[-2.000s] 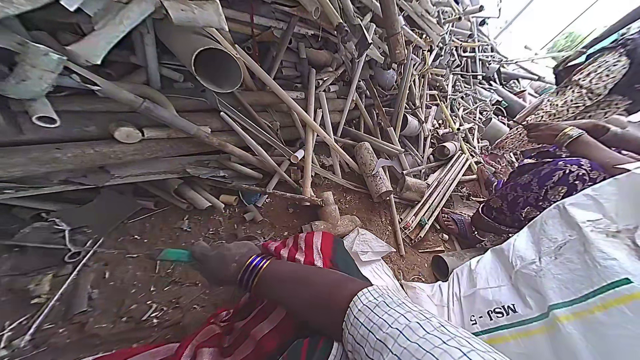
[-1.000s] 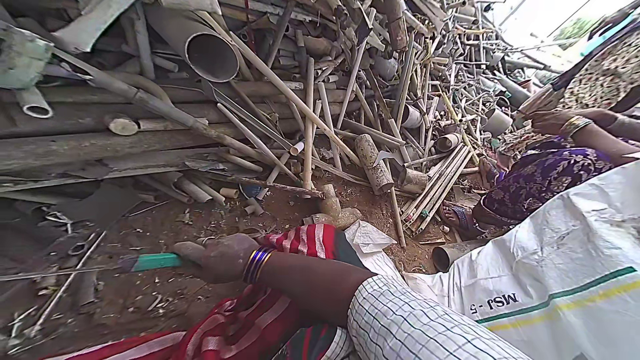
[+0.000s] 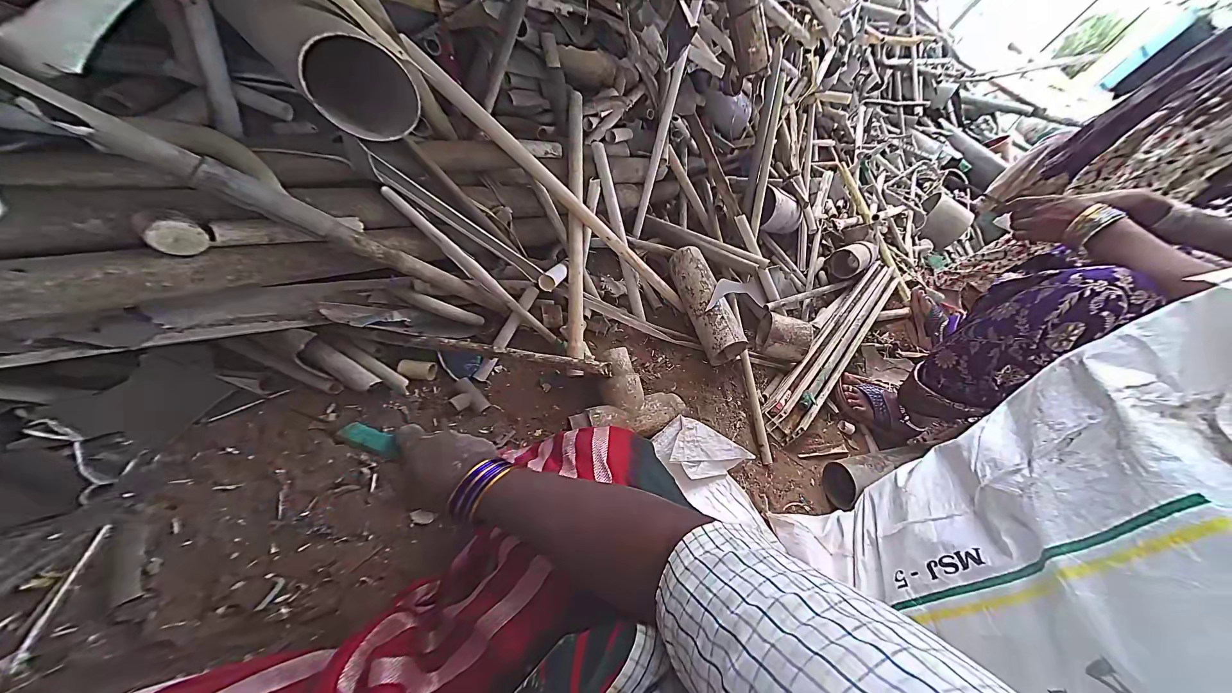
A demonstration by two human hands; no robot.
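My right hand (image 3: 443, 469), with bangles at the wrist and a checked sleeve further up the arm, is closed on the green handle (image 3: 369, 440) of a tool. The handle sticks out to the left over bare soil, and the rest of the tool is too blurred to make out. Red striped cloth (image 3: 481, 587) lies under and beside my forearm. A branched pipe fitting (image 3: 626, 385) rests on the soil beyond my hand. My left hand is out of view.
A heap of old pipes and rods (image 3: 241, 183) fills the far side, with a wide pipe (image 3: 361, 82) jutting out. A bundle of thin strips (image 3: 833, 351) lies near a co-worker's sandalled foot (image 3: 871, 402). The co-worker's hands (image 3: 1059, 219) are at the right, beyond a white woven sack (image 3: 1088, 462).
A thin blade-like length stretched left from the green handle one second ago; now it cannot be made out, and the handle tilts differently. My hand has stayed closed on the handle.
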